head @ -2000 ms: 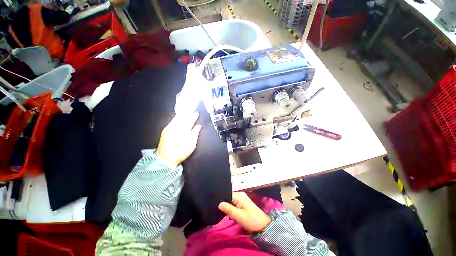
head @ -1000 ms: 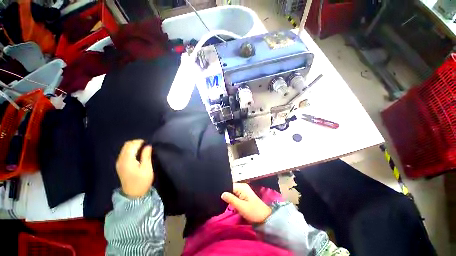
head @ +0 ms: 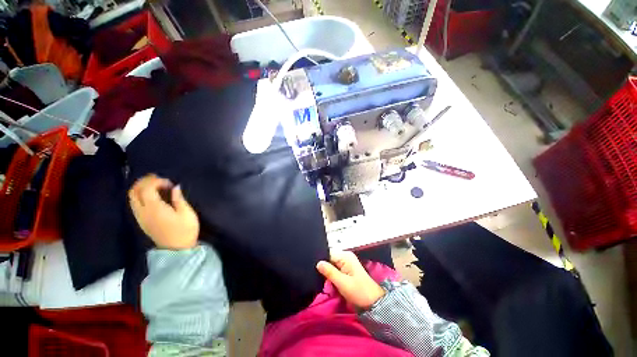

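Observation:
A black garment panel (head: pixel 272 209) lies on the table left of the overlock machine (head: pixel 374 97), its right edge along the needle area (head: pixel 323 183). My right hand (head: pixel 353 279) pinches the panel's near right corner between thumb and fingers, at the table's front edge above my pink-covered lap. My left hand (head: pixel 165 213) is over the left part of the black cloth, slightly blurred, fingers curled; whether it grips cloth cannot be told. The white machine lamp (head: pixel 260 122) hangs over the panel. More black cloth (head: pixel 94 209) lies at the far left.
A red-handled tool (head: pixel 449 169) and a small black disc (head: pixel 417 192) lie right of the machine. An orange-red basket (head: pixel 56 174) stands at left, a red crate (head: pixel 594 174) at right. Black cloth (head: pixel 510 293) hangs right of my lap. Maroon fabric (head: pixel 199 63) lies behind.
My left hand has moved left and towards me, away from the needle area. The panel is spread wider to the left. My right hand still holds the corner and has shifted slightly.

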